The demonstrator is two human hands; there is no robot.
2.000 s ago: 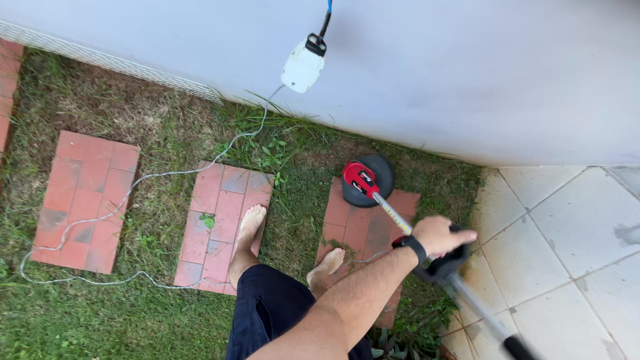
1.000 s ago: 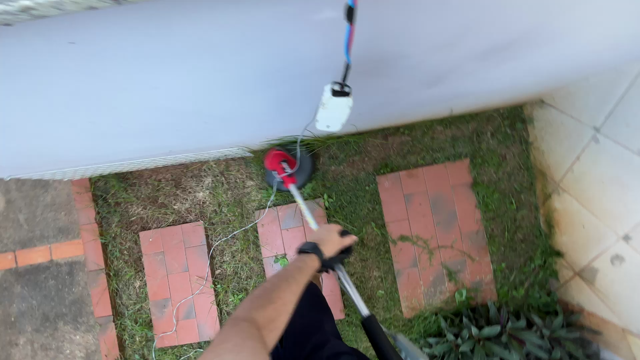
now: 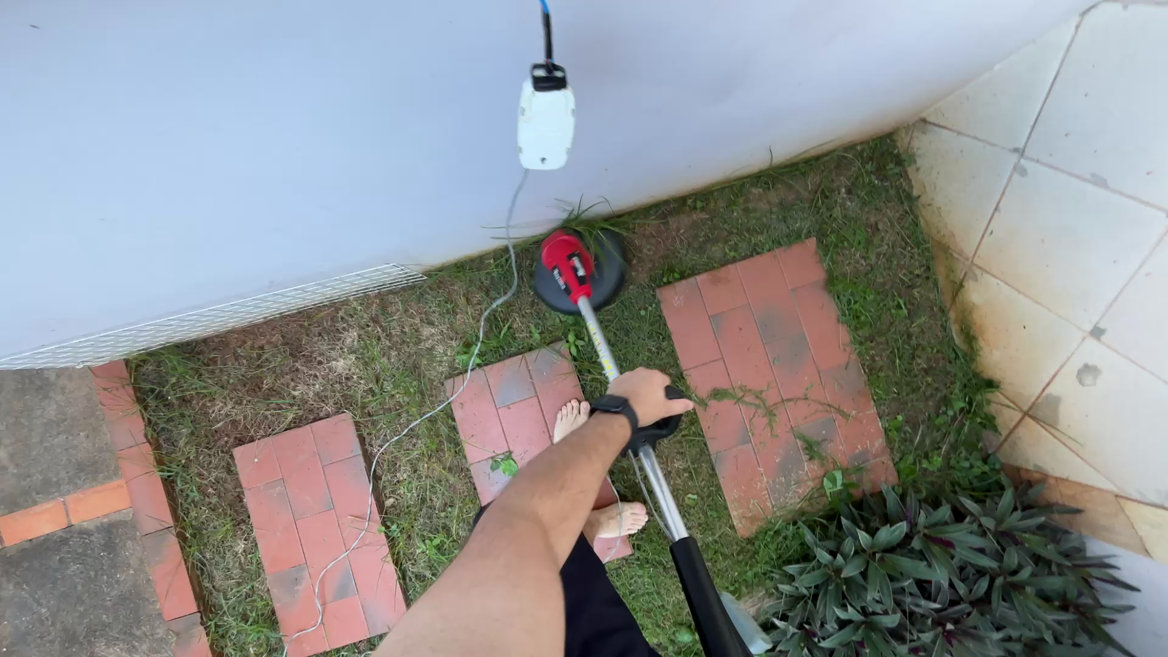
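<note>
My left hand point(image 3: 646, 397), with a black band on its wrist, is closed around the black loop handle of a string trimmer. The trimmer's red head and dark round guard point(image 3: 581, 271) lie over grass against the foot of the wall. Its silver shaft point(image 3: 663, 493) runs down to a black grip point(image 3: 707, 593) at the bottom edge. My right hand is out of view. A white plastic box point(image 3: 546, 123) hangs from a blue and black cord at the wall, and a thin grey cable point(image 3: 474, 347) trails from it over the grass and pavers.
Brick paver slabs point(image 3: 776, 383) are set in the grass, and my bare feet stand on the middle one. A white wire mesh point(image 3: 219, 315) lines the wall at left. Leafy plants point(image 3: 940, 575) grow at lower right, beside pale tiles point(image 3: 1077, 246). A concrete patch point(image 3: 55, 438) lies at left.
Two seconds ago the trimmer head was over the right-hand paver slab; a second ago it was by the wall, above the middle slab. It is now by the wall, between those slabs. My feet have shifted.
</note>
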